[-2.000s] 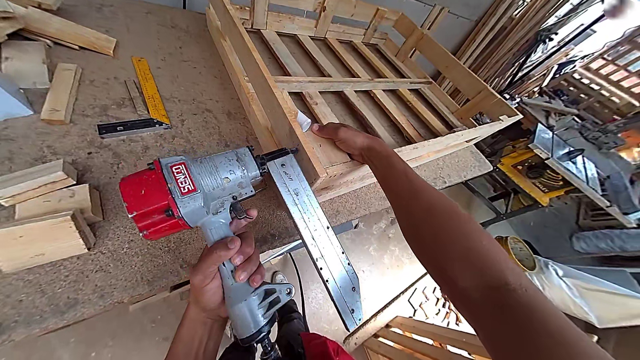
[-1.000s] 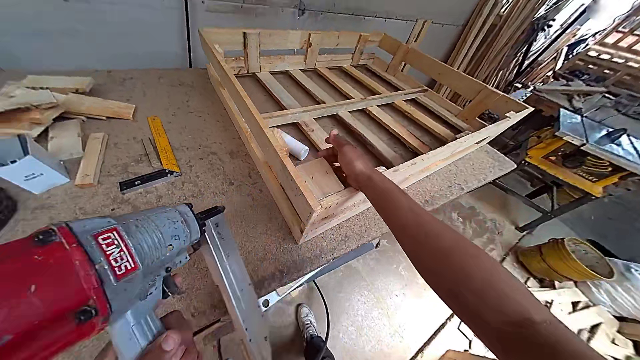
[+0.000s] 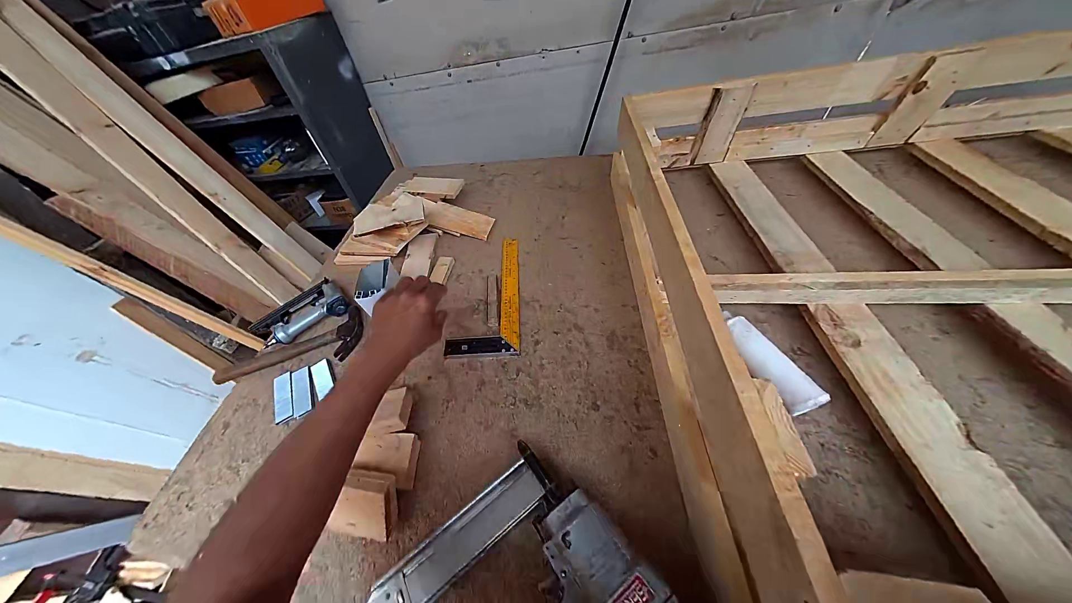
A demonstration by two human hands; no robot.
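My left hand (image 3: 409, 318) is over the workbench, beside a small wood offcut (image 3: 442, 270) and a small open white box (image 3: 374, 278). Its fingertips are blurred and partly hidden, so any hold cannot be told. A try square with a yellow blade (image 3: 511, 293) lies right of the hand, a thin wood strip (image 3: 492, 300) along it. At the bottom is a Senco pneumatic nailer (image 3: 590, 544), its magazine slanting down to the left; its handle is out of frame. My right hand is out of view. The slatted wooden frame (image 3: 695, 335) stands on the right, a white roll (image 3: 775, 364) inside it.
Wood offcuts (image 3: 389, 222) are piled near the wall, with more blocks (image 3: 389, 456) below my forearm. A smaller nail gun (image 3: 310, 318), a claw hammer (image 3: 285, 356) and fastener strips (image 3: 301, 389) lie left. Long boards (image 3: 151, 159) lean beside a dark shelf unit (image 3: 310, 92).
The view has swung left. My left hand, earlier on the nailer's handle, is now among the offcuts. My right hand, earlier at the wooden frame, is out of view.
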